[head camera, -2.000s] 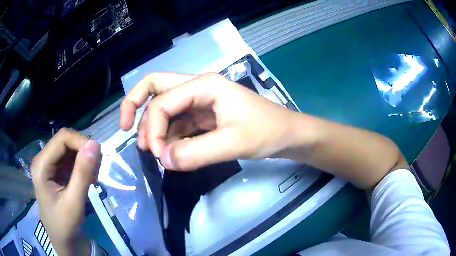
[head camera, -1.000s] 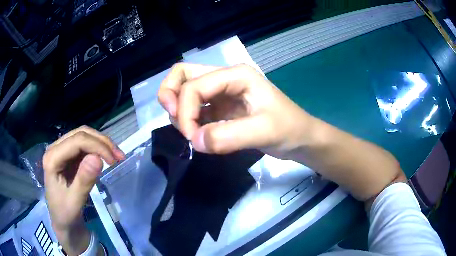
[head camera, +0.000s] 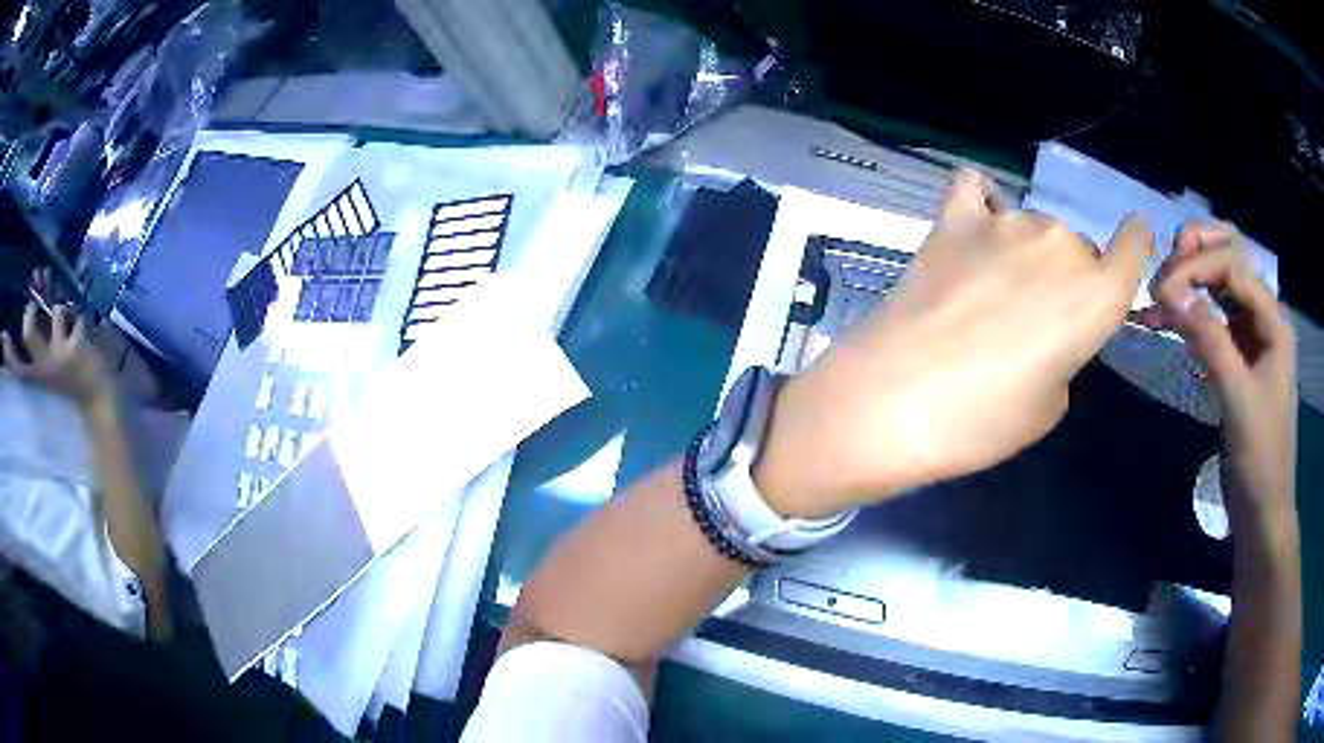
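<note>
The silver-grey laptop bottom cover (head camera: 951, 592) lies at the right, its long dark rim toward me. The large matte black insulation sheet (head camera: 1038, 508) lies over it, with a pale round hole near its right end. My left hand (head camera: 966, 341), with a watch and a dark beaded band, reaches over the cover and hides part of both. My right hand (head camera: 1234, 327) is at the right, its bent fingers close to my left fingertips above the sheet's far edge. Whether either hand pinches a thin film or edge cannot be told.
White sticker sheets with black bars (head camera: 458, 261) lie left of the cover, partly under a grey-and-white sheet (head camera: 458, 421). A black piece (head camera: 712, 250) lies on the green mat. Crumpled clear plastic (head camera: 654, 73) is at the back. Another person's hand (head camera: 58, 349) shows far left.
The view has swung left, so the cover and hands appear farther right. My left hand has moved across the cover, close to my right hand. The black sheet now lies more spread over the cover.
</note>
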